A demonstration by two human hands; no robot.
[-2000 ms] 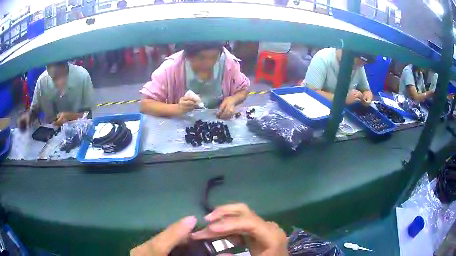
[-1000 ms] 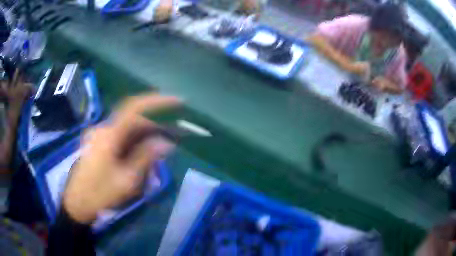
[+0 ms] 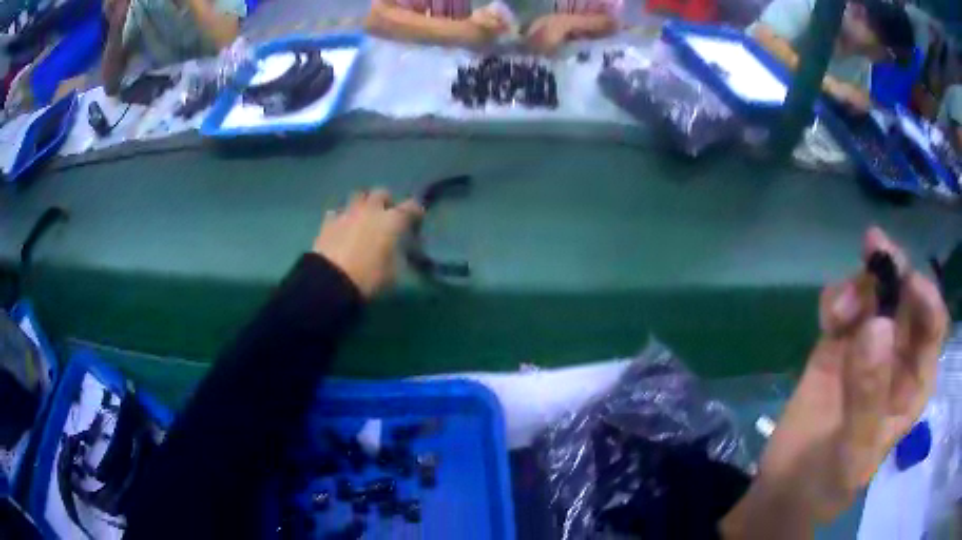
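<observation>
A curved black band (image 3: 447, 268) lies on the green conveyor belt, its two ends pointing right. My left hand (image 3: 369, 237) reaches over the belt with its fingers closed around the band's middle, which they cover. My right hand (image 3: 876, 359) is raised at the right and pinches a small black part (image 3: 883, 281) between thumb and fingers. Loose small black parts (image 3: 371, 492) lie in a blue tray (image 3: 464, 392) below my left sleeve.
A plastic bag of dark parts (image 3: 643, 443) lies right of the tray. A blue side tray (image 3: 79, 380) holds black bands at the lower left, and another band (image 3: 40, 230) is on the belt. A blue cap (image 3: 912, 444) is at right. People work across the belt.
The view has swung back to the belt. My left hand has moved from above the trays onto the band. My right hand has come fully into view with a small part.
</observation>
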